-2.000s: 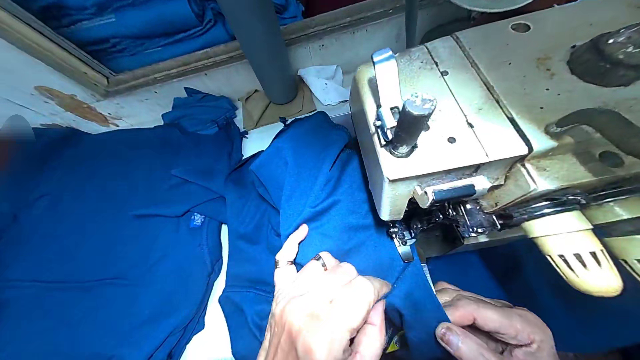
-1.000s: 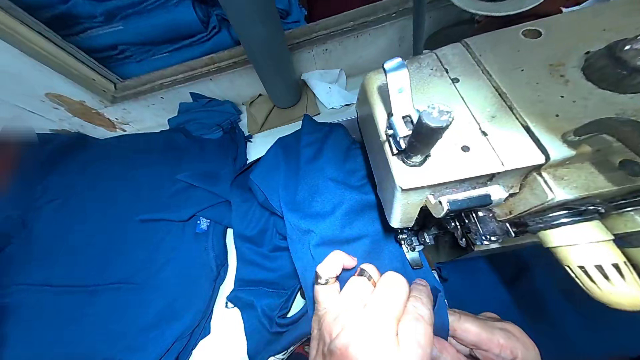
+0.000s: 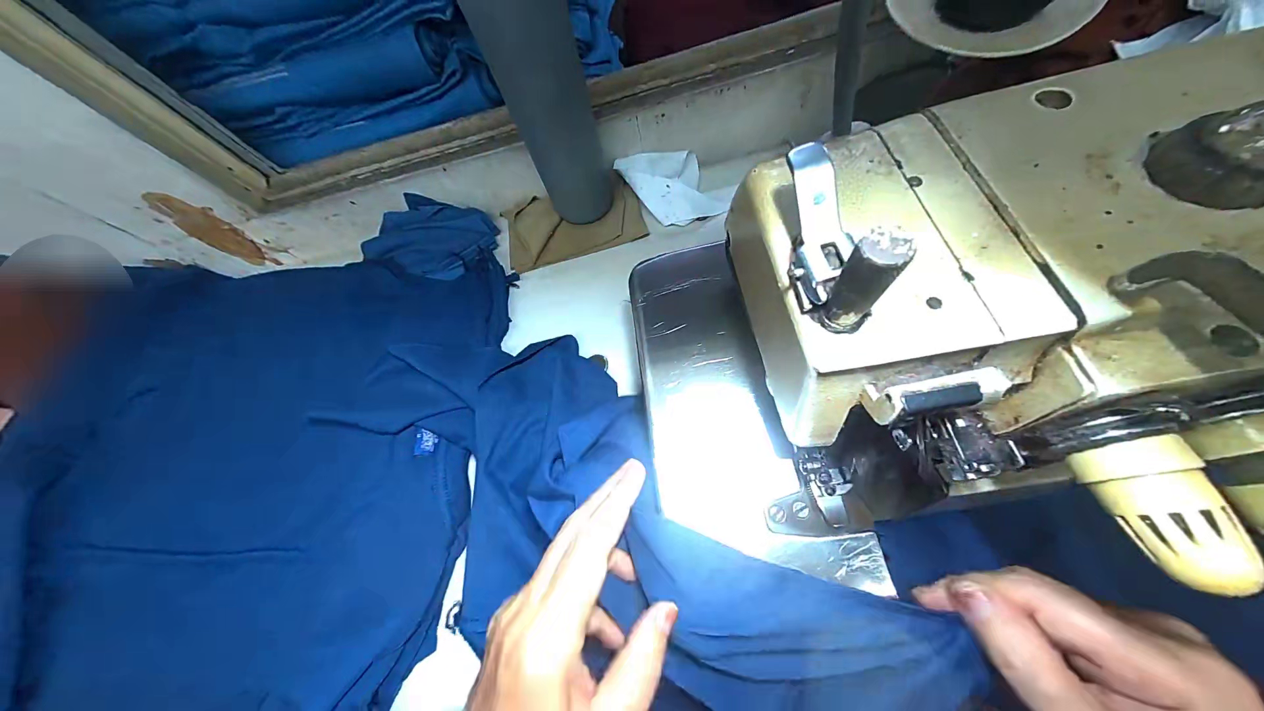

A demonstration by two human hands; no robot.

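A blue knit fabric piece lies bunched in front of the sewing machine's metal bed plate. My right hand pinches its edge between thumb and fingers, just below and right of the presser foot. Over the fabric's left part is my left hand, fingers spread and nothing gripped; whether it touches the cloth is unclear. The overlock-type sewing machine head stands above the plate, and no cloth shows under its foot. To the left, a blue garment with a small label is spread flat.
A grey post rises behind the work table, beside brown paper and a white scrap. More folded blue fabric lies beyond the wooden frame. A cream vented plastic part juts out near my right hand.
The blue fabric has come away from the presser foot toward me, baring the metal plate. My left hand has lifted its fingers apart, and my right hand now holds the fabric's edge.
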